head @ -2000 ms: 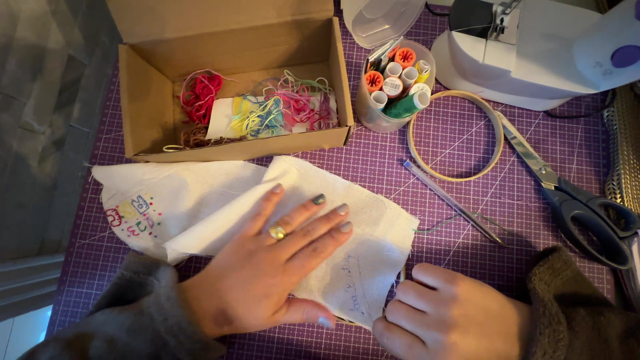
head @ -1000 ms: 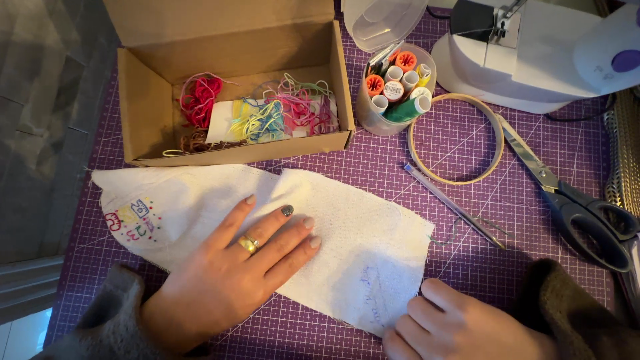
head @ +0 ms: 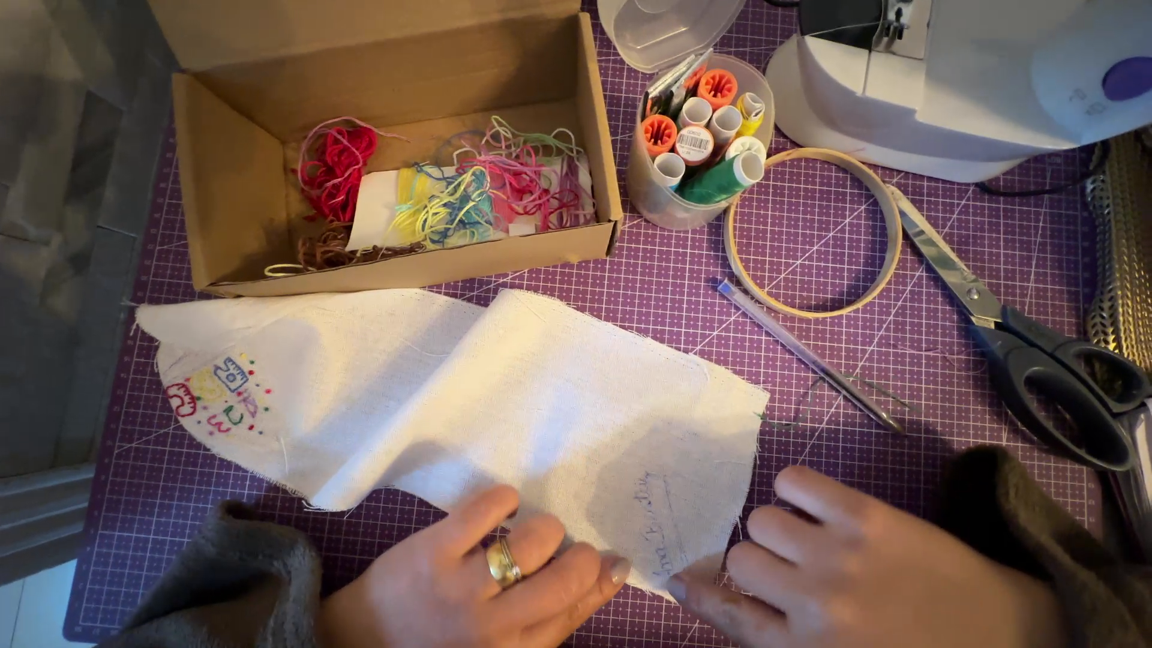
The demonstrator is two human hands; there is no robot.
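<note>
A piece of white cloth lies across the mat, with a raised fold through its middle. Colourful embroidery covers its rounded left end, and blue handwriting runs near the right end. My left hand, wearing a ring, has bent fingers at the cloth's lower edge; whether they pinch it is unclear. At the lower right corner, my right hand touches the cloth with a fingertip, its other fingers curled. A clear-barrelled pen and a dark green thread lie just right of the cloth.
Behind the cloth is a cardboard box of embroidery floss. A plastic tub of thread spools, a wooden embroidery hoop, scissors and a white sewing machine stand or lie right of it, on a purple cutting mat.
My left hand has moved from flat on the middle of the cloth to its lower edge. The cloth was flatter a second ago and now has a raised fold. My right hand stays near the right corner.
</note>
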